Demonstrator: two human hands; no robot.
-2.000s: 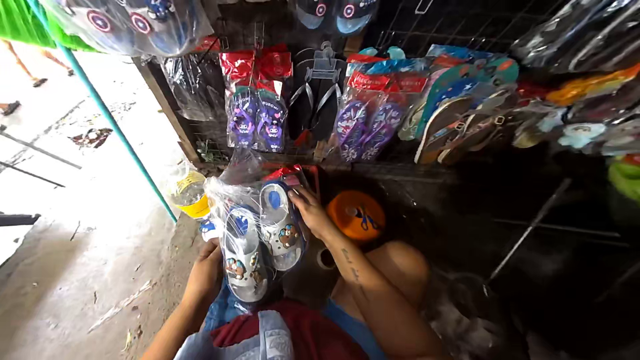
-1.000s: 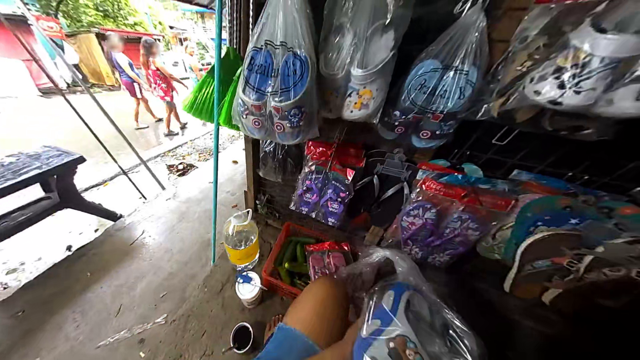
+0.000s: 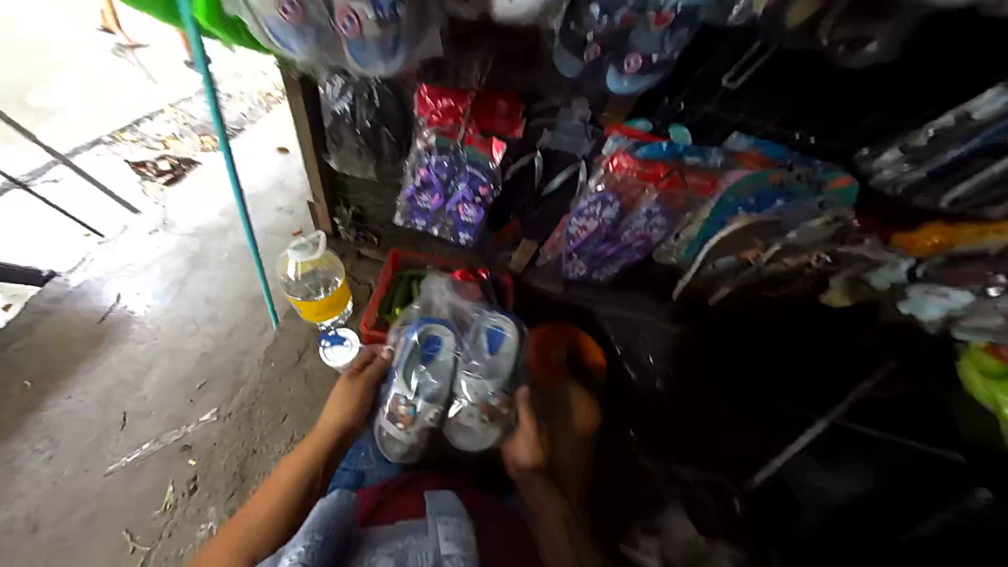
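A pair of white and blue children's clogs (image 3: 417,394) lies side by side inside a clear plastic bag (image 3: 445,303), upright above my lap. My left hand (image 3: 358,394) grips the left edge of the bag near the shoe opening. At the bag's lower right edge is my right hand (image 3: 531,441), blurred and dim; its fingers are bent, and how firmly they hold the bag cannot be told. Decorations show on the toes of both clogs.
Bagged purple flip-flops (image 3: 449,193) and other footwear hang on a rack ahead. On the floor stand a water jug (image 3: 315,283), a lidded cup (image 3: 339,347), a red crate (image 3: 376,299) holding green vegetables and an orange bowl (image 3: 587,346). A teal pole (image 3: 224,150) rises at left.
One second ago the bagged clogs were at the lower right of the view, my hands not clearly visible; now they are centred between both hands. The view has tilted down.
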